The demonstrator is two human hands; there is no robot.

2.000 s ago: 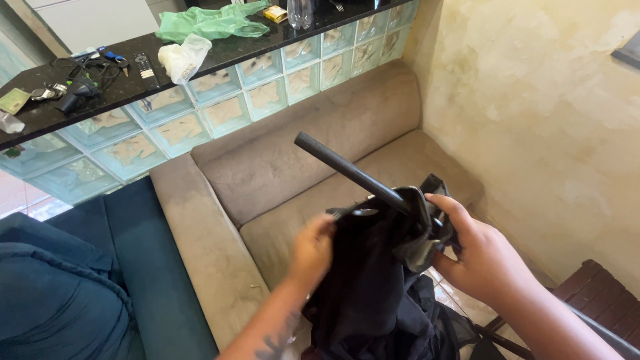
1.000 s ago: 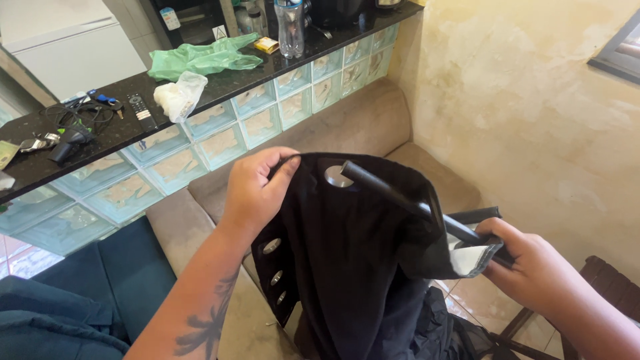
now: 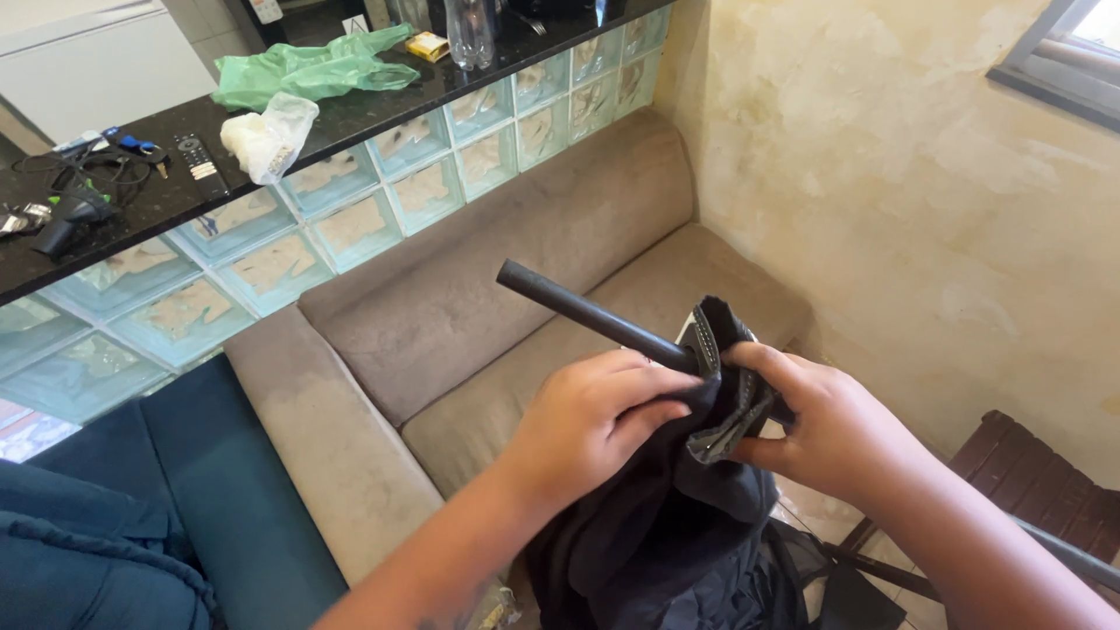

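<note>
A black curtain with metal grommets [image 3: 647, 525] hangs down from both hands, its top edge bunched in folds around a black curtain rod [image 3: 595, 317]. The rod's free end points up and left over the sofa, and its other part passes through the folds. My left hand [image 3: 604, 420] pinches the cloth just below the rod at the left side of the bunch. My right hand [image 3: 809, 411] grips the gathered edge and the rod from the right. The lower part of the curtain runs out of view at the bottom.
Behind the curtain stands a beige sofa [image 3: 525, 315], with a blue sofa [image 3: 219, 472] to its left. A black stone counter [image 3: 350, 109] on glass blocks holds a green plastic bag [image 3: 306, 74], a remote control [image 3: 201, 162], cables and a bottle. A brown slatted folding chair [image 3: 1032, 477] is at right.
My left hand has moved from the curtain's spread top corner to the folds by the rod. The top edge, stretched out a second ago, is now bunched, and more rod sticks out past the cloth.
</note>
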